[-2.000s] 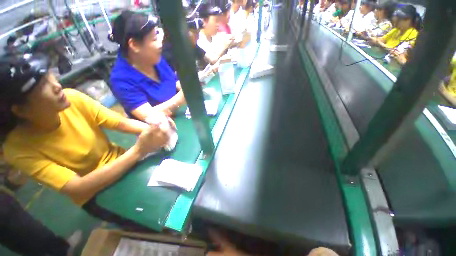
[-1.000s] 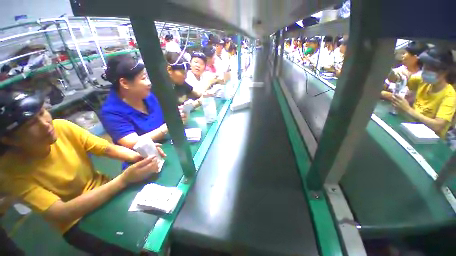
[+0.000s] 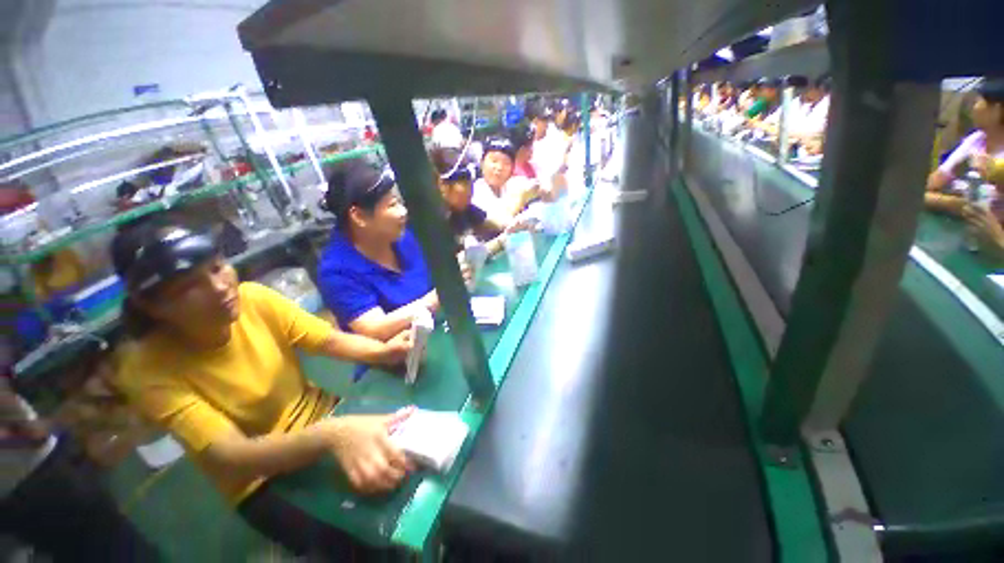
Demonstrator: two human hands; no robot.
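Neither of my hands is in the picture. The dark, shiny conveyor belt (image 3: 617, 440) runs away from me. A white stack of printed pieces (image 3: 591, 246) lies on it farther up, near its left edge. On the green bench (image 3: 336, 497) at the left, a person in yellow has one hand on a white pile (image 3: 438, 440) near the bench edge. The person's other hand holds a thin white bundle (image 3: 417, 346) upright. Another white pile (image 3: 487, 310) lies beyond, by a person in blue.
A green post (image 3: 446, 242) rises at the belt's left side. A thick green post (image 3: 831, 264) stands at the right. An overhead panel (image 3: 495, 50) crosses above. A pale upright holder (image 3: 521, 261) stands on the bench. More people sit along both sides.
The view has tilted up and shifted. The carton and the blurred skin-coloured shapes at the bottom edge are out of view. The person in yellow has put one hand on the near pile.
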